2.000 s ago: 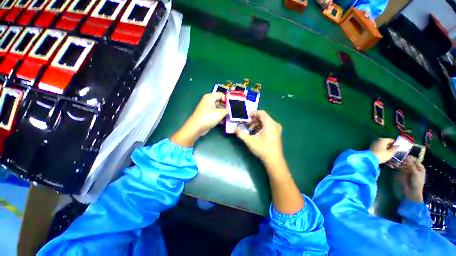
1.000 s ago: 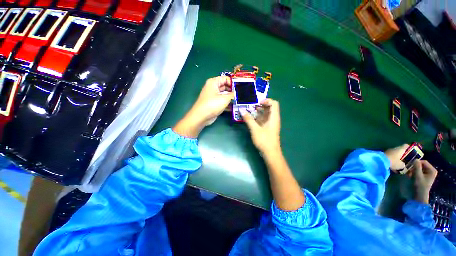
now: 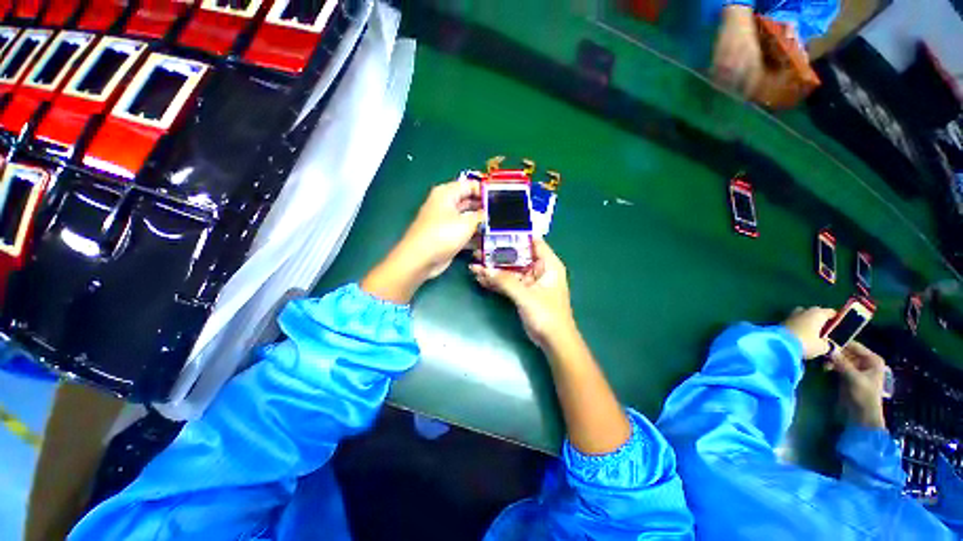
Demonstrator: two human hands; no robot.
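Note:
A part-assembled phone (image 3: 508,217) with a red body, a dark screen in a white border and a pale keypad area is held upright over the green bench. My left hand (image 3: 449,227) grips its left side. My right hand (image 3: 536,287) holds its lower end and right edge. Behind it, mainboards (image 3: 543,206) show in part, white and blue, with gold-yellow flex tabs sticking out at the top. Whether the boards rest on the bench or are held is hidden.
A glossy black blister tray (image 3: 116,243) with red housings is at the left, white plastic sheets (image 3: 306,201) beside it. Part-assembled phones (image 3: 743,206) lie on the bench (image 3: 634,285) to the right. A neighbour's hands hold another phone (image 3: 848,322). Opposite, a hand is at an orange-brown block (image 3: 784,72).
The phone's keypad area is now uncovered as my right hand has moved down to its lower end. The neighbour's phone has turned. A hand has come to the orange-brown block.

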